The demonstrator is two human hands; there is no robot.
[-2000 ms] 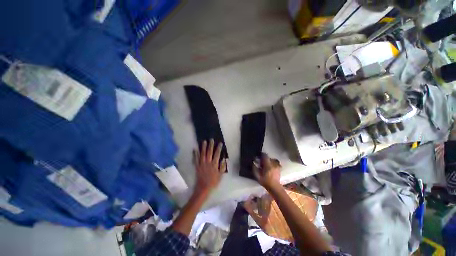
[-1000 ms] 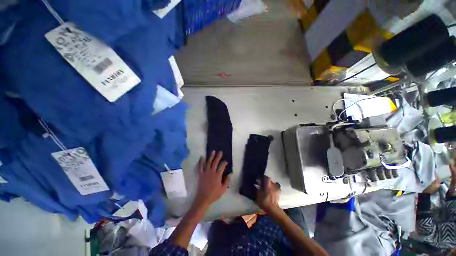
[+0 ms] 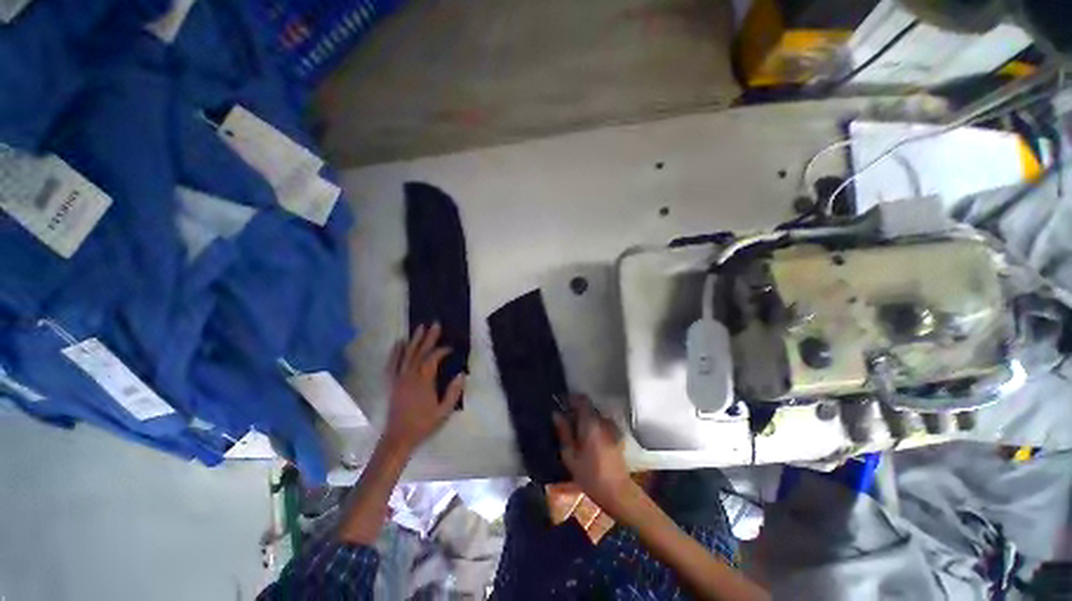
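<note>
A long black cut piece with a curved top end (image 3: 436, 264) lies flat on the pale machine table (image 3: 717, 164). My left hand (image 3: 421, 385) rests on its lower end with fingers spread. A shorter black strip-like piece (image 3: 527, 352) lies to its right, slightly tilted. My right hand (image 3: 588, 444) holds the lower right edge of this piece, with fingers bent; something small and dark may be at the fingers, too blurred to tell. The two pieces are apart.
An overlock machine (image 3: 870, 317) stands on the right of the table. Blue garments with hang tags (image 3: 153, 270) are heaped on the left. A blue crate (image 3: 312, 35) is at the upper left. Grey fabric (image 3: 870, 528) hangs at the lower right. A white paper (image 3: 899, 164) lies behind the machine.
The view has shifted and turned. The shorter piece now tilts the other way, its top end nearer the long piece. My left hand stays on the long piece, my right hand on the shorter one.
</note>
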